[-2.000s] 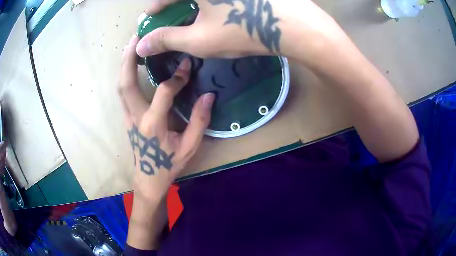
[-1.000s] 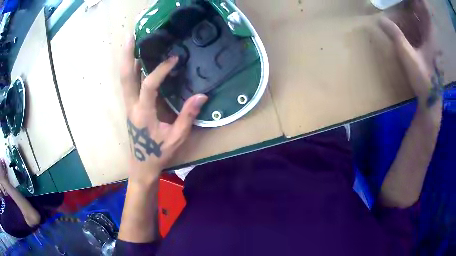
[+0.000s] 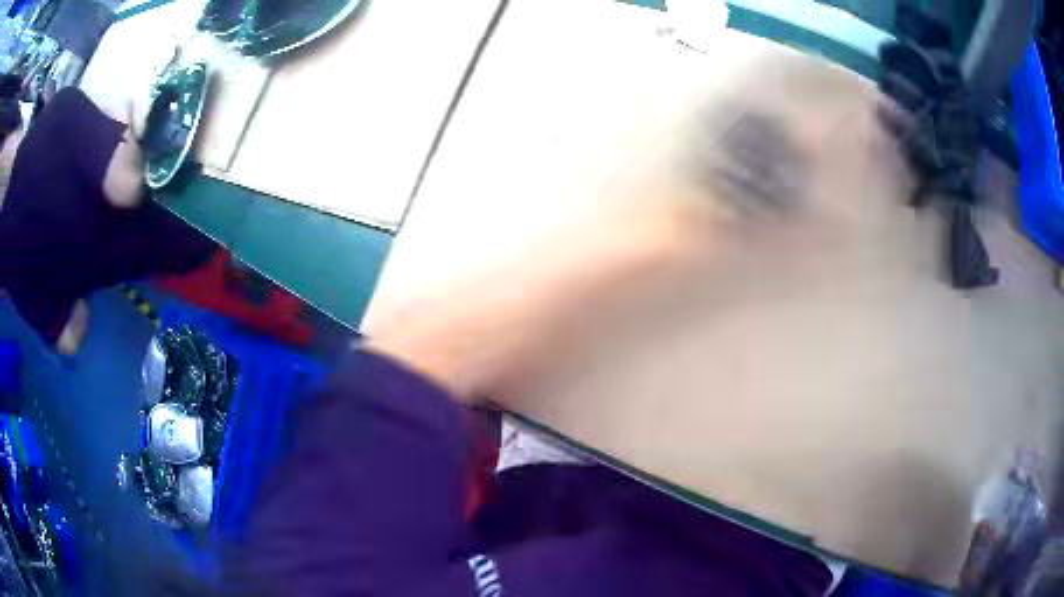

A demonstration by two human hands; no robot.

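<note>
My left hand (image 3: 782, 157) is heavily blurred and stretches across the brown cardboard (image 3: 560, 152). Its fingers are close to loose black parts (image 3: 933, 128) at the bench's upper right. Whether it touches or holds one cannot be told. A blurred pale and brownish shape (image 3: 1009, 525) lies at the lower right edge. Whether it is my right hand or what it holds cannot be told. The green shell from the earlier frames cannot be made out in front of me.
A blue crate (image 3: 1044, 152) is cut off at the right edge. Green shells (image 3: 173, 123) lie at the upper left beside another person's arm (image 3: 123, 175). A floor crate (image 3: 263, 432) is below the bench near several pale-faced parts (image 3: 177, 432). A white object (image 3: 697, 18) is at the far edge.
The view has swung left. My left hand has let go of the green shell and moved to the far right, toward the black parts. The shell is no longer seen in front.
</note>
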